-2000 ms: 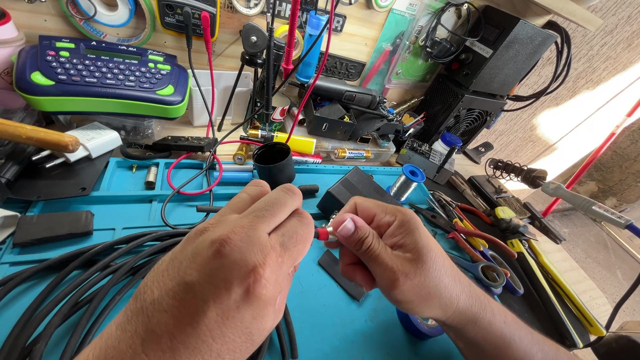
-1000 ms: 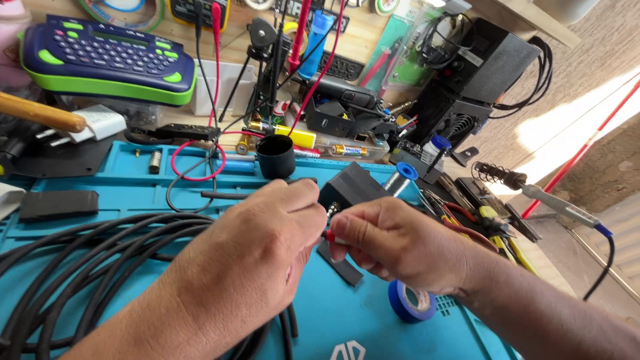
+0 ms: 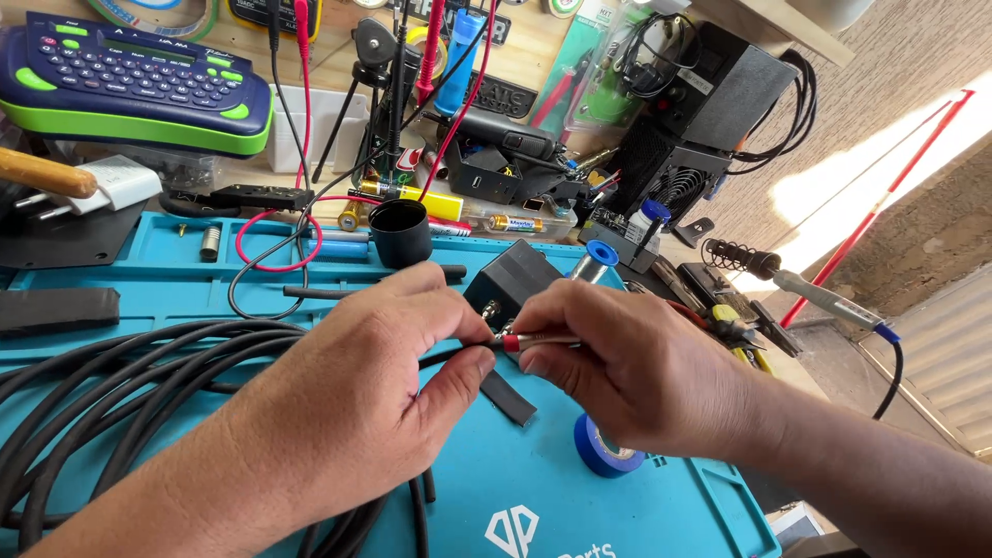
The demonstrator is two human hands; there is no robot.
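My left hand (image 3: 372,387) pinches a black cable near its end between thumb and index finger. The cable end meets a small metal connector with a red band (image 3: 513,343), which the fingers of my right hand (image 3: 612,356) grip. The far part of the connector is hidden by my right fingers. Just behind my fingertips sits a black box (image 3: 515,275) with metal sockets on its side. A coil of black cable (image 3: 167,349) lies left of and under my left forearm. A flat black strip (image 3: 508,397) rests on the blue mat (image 3: 542,480) below my fingertips.
Blue tape (image 3: 608,449) lies under my right wrist, and a solder spool (image 3: 595,262) stands behind my right hand. A soldering iron (image 3: 825,294) is at the right, near pliers (image 3: 736,325). At the back are a black cup (image 3: 400,232), batteries (image 3: 515,223) and a label maker (image 3: 139,85).
The view has shifted somewhat. My two hands stay close together at the cable end, and more of the cable and the red-banded connector now shows between them.
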